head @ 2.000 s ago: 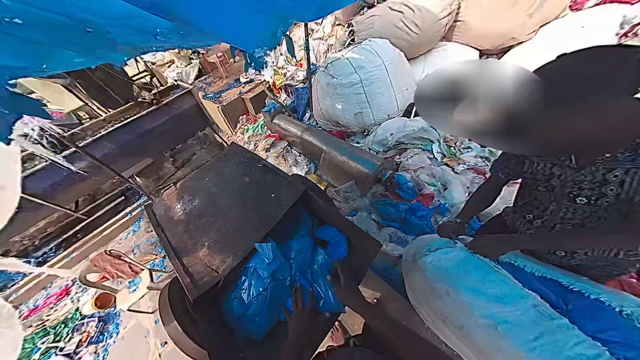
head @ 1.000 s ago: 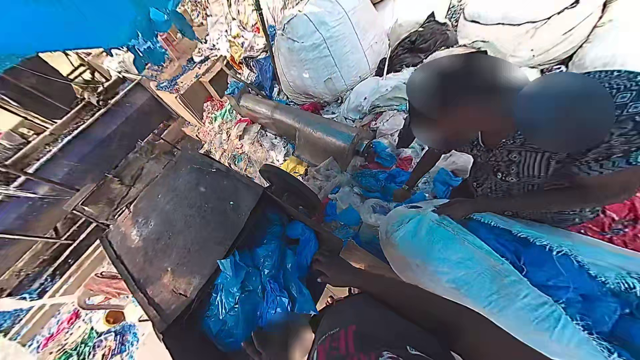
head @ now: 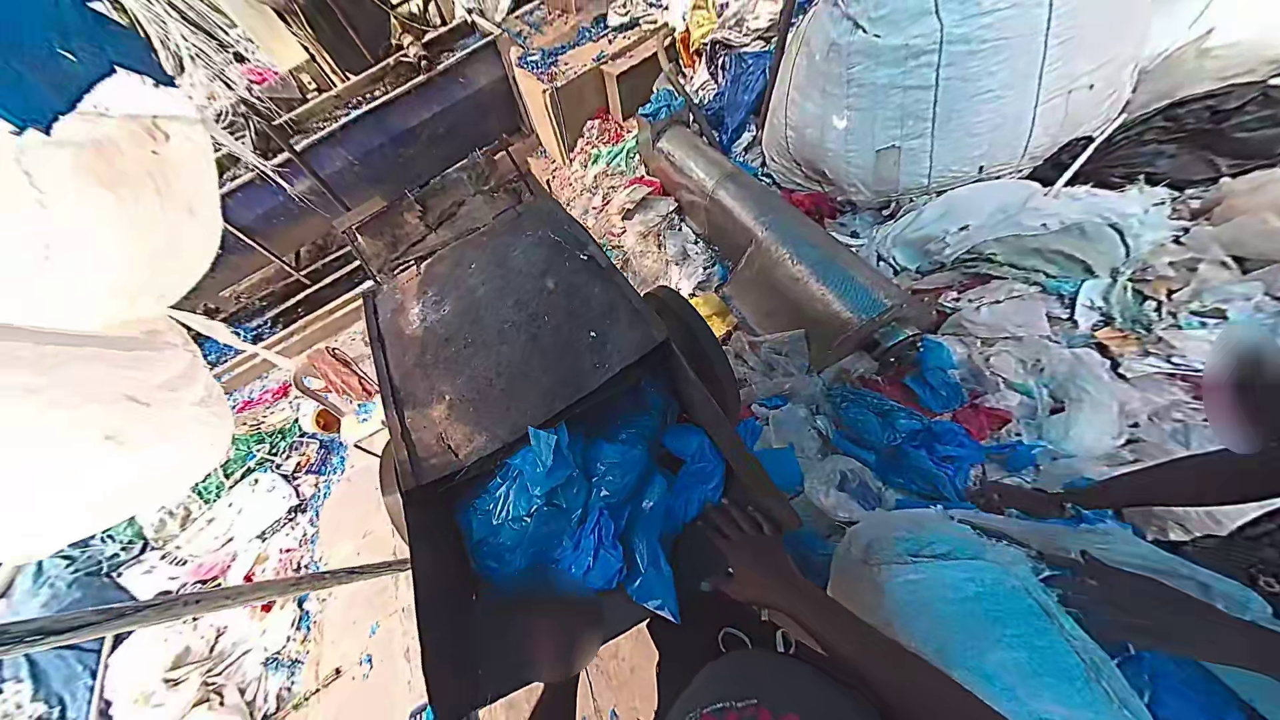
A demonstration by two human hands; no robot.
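A dark metal machine with a flat sloping cover [head: 520, 320] has an open hopper below it, filled with blue plastic bags [head: 600, 500]. My right hand [head: 745, 555] lies at the hopper's right edge beside the bags, fingers apart, with nothing visibly held. A blurred patch at the hopper's lower edge covers what seems to be my left hand [head: 560, 630]; its fingers cannot be made out. Right of my forearm lies a light-blue woven sack [head: 950, 600] with blue plastic inside.
Behind the machine lies a metal cylinder [head: 780, 240], with a large white bulk bag [head: 950, 90] beyond. Loose plastic film [head: 1060, 380] covers the ground at right, where another person's hand [head: 1010, 498] reaches in. A wooden pole [head: 200, 605] crosses the lower left.
My right hand, on the bags two seconds ago, is now at the hopper's right edge. The view has shifted, leaving the co-worker mostly out at right.
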